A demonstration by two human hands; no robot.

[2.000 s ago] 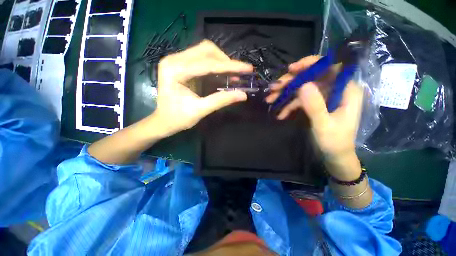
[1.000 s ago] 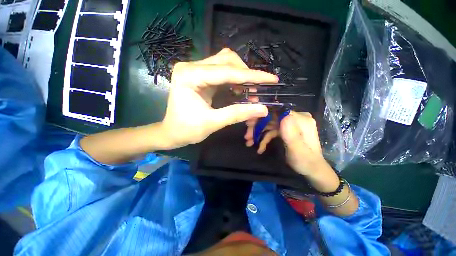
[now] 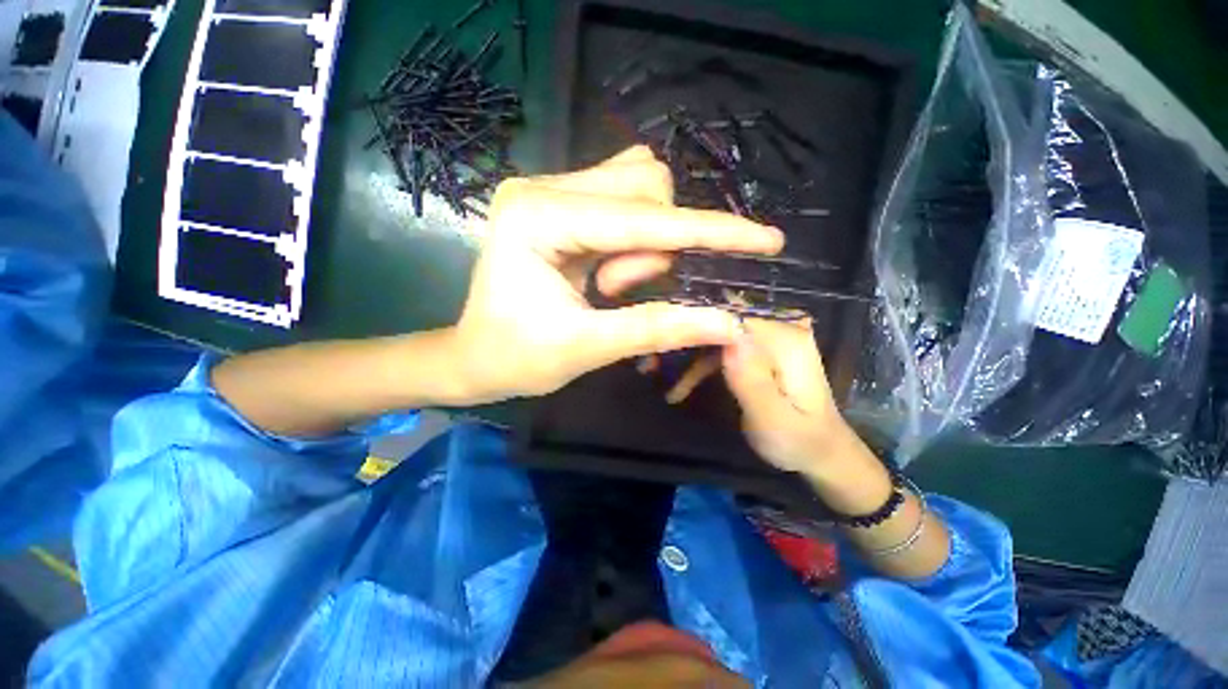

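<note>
My left hand (image 3: 566, 283) pinches a thin dark moulded part (image 3: 768, 285) between thumb and fingers, over the black tray (image 3: 620, 438). The part has thin parallel bars that reach right, past the fingertips. My right hand (image 3: 781, 404) is just below, its fingertips at the part's lower edge, close to my left thumb. The blue-handled nippers do not show; whether they are inside my right palm is hidden. Short black plastic pieces (image 3: 734, 151) lie heaped in the tray's upper part, partly behind my left hand.
A pile of black sticks (image 3: 445, 115) lies left of the tray. Farther left are a white-framed strip with black rectangles (image 3: 243, 162) and a blue sleeve of another person. An open clear bag (image 3: 997, 310) with a white label (image 3: 1088, 276) and green sticker (image 3: 1153, 310) is on the right.
The blue nippers, seen opened in my right hand earlier, have gone out of sight. My right hand has moved left, up to the part. My left hand still holds the part, slightly lower and farther right.
</note>
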